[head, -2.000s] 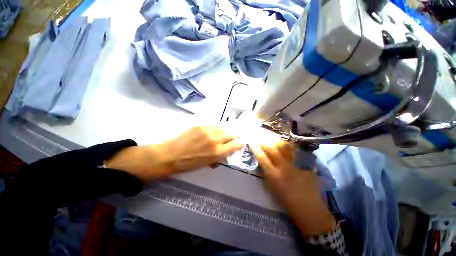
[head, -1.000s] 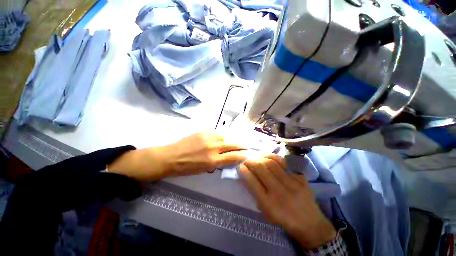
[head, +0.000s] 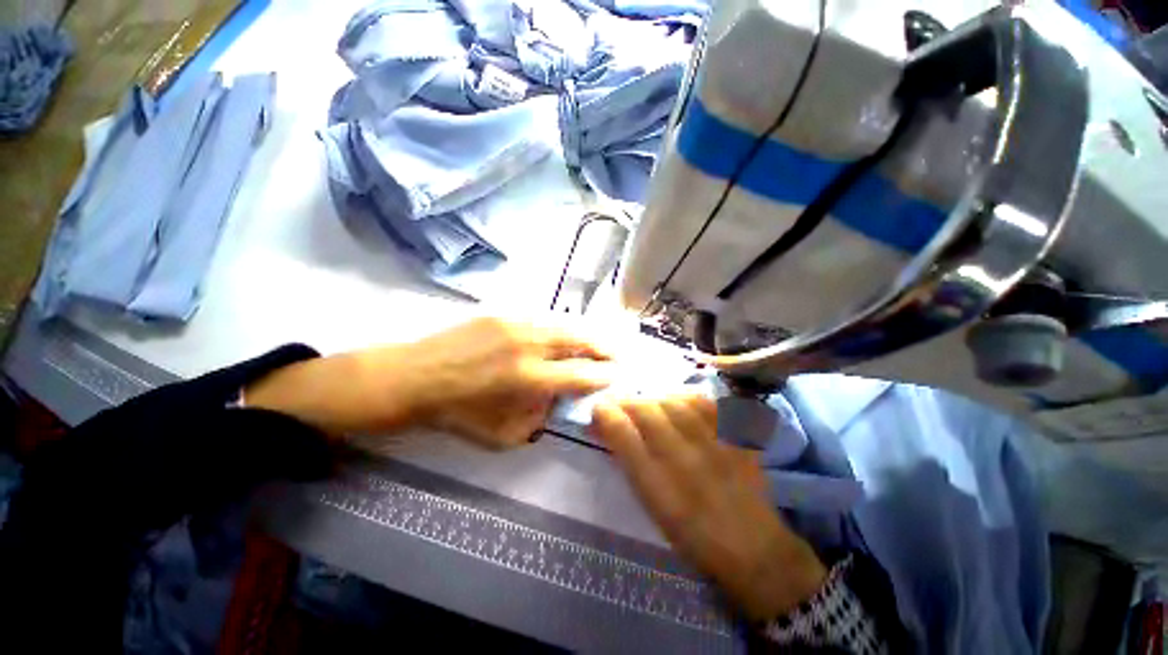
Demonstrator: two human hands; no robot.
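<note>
The light blue garment piece (head: 954,480) drapes to the right of the needle area, with its edge running under the machine head. My left hand (head: 480,378) lies left of the needle area with its fingertips on the cloth. My right hand (head: 679,480) lies palm down in front of the needle area, fingers pressing the cloth edge. A small light blue bit of cloth (head: 575,412) shows between the hands. The sewing machine head (head: 820,166) stands over the work. The presser foot and needle are lost in glare and behind the head.
A stack of flat blue strips (head: 160,205) lies at the table's left. A knotted blue cloth bundle (head: 448,141) with a white label lies behind the needle. A ruler strip (head: 512,544) runs along the front edge. More blue cloth (head: 28,77) is at the far left.
Both hands first moved slightly toward the front, then a little left. The right hand now lies flatter on the cloth. The view has shifted, so the machine head appears further left.
</note>
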